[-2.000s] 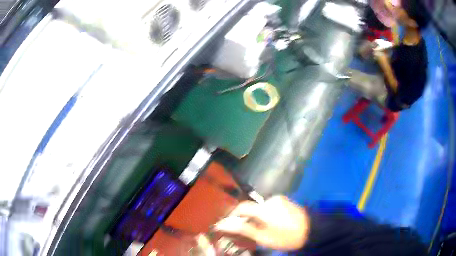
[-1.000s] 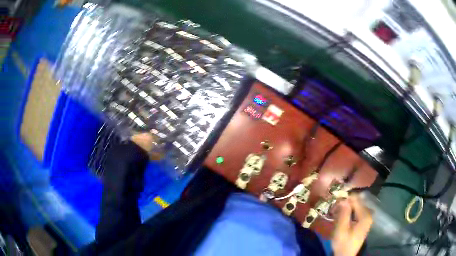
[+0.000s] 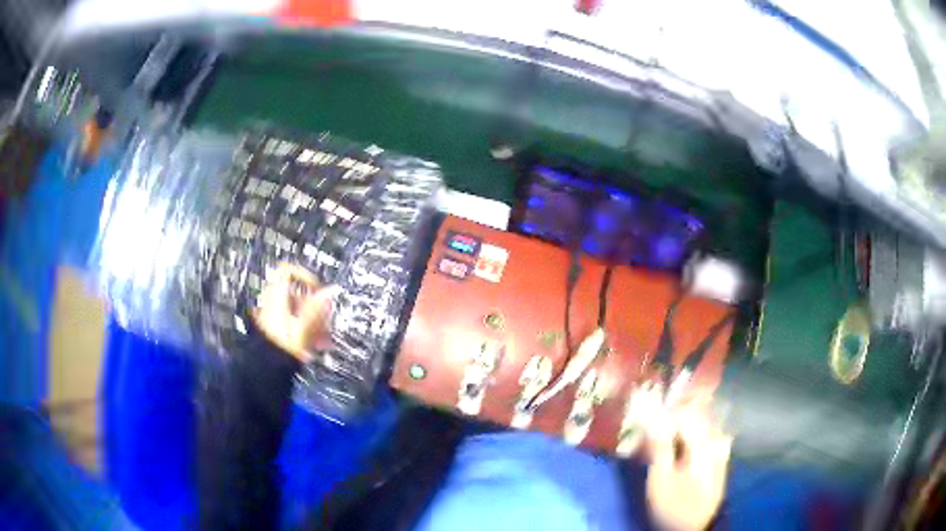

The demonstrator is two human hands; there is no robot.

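Note:
The frame is blurred. The red-brown test fixture box (image 3: 519, 311) lies in front of me with test sockets (image 3: 479, 379) along its near edge and black test leads (image 3: 571, 311) running over it. The blister tray (image 3: 301, 207) with rows of dark and silver units is left of the fixture. My left hand (image 3: 296, 311) is over the tray's near part, fingers bent; whether it holds a unit cannot be told. My right hand (image 3: 690, 456) is at the rightmost socket on the fixture's near right corner; blur hides what its fingers hold.
A display (image 3: 607, 218) with blue figures stands behind the fixture. A clear tray stack (image 3: 156, 233) is at far left, with blue bins (image 3: 150, 415) below. A pale yellow ring (image 3: 851, 342) lies at right. A white shelf (image 3: 467, 26) runs along the back.
The view has swung and turned from the bench's right end to the fixture and tray. Since one second ago my left hand has moved further onto the tray; my right hand stays by the rightmost socket.

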